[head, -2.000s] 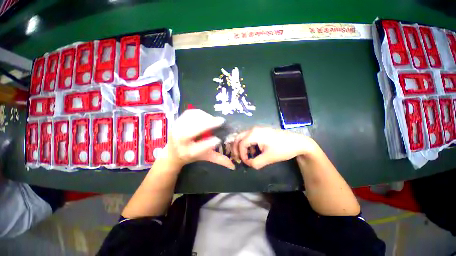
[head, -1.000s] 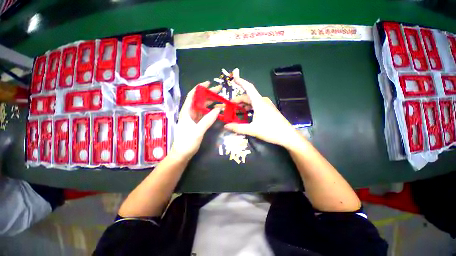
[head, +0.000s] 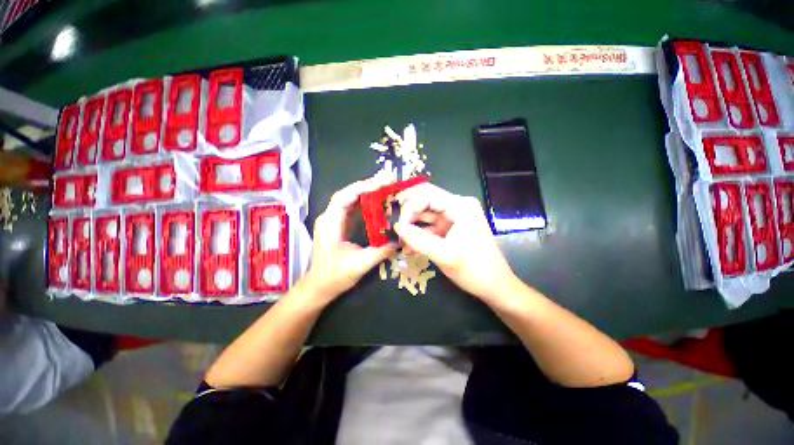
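A red plastic housing (head: 376, 214) is held in my left hand (head: 338, 242), tilted, its left and lower edges between my fingers and thumb. My right hand (head: 444, 236) is at the housing's right side, thumb and fingertips bunched together over it. Whether a small part is between those fingertips cannot be told. A pile of small white parts (head: 407, 155) lies just beyond the hands, partly covered by them. A second, yellower pile of small parts (head: 411, 276) lies nearer me, below the hands.
A black smartphone (head: 510, 178) lies right of the hands. A left tray (head: 272, 76) and a right tray with white liner (head: 687, 204) hold rows of red housings. A white band with red lettering (head: 374, 73) crosses the bench. Grey sleeve (head: 39, 361) at lower left.
Two seconds ago my hands were lower, over the nearer pile. One second ago both held the housing and my right fingers reached the far pile. Now those fingertips are on the housing.
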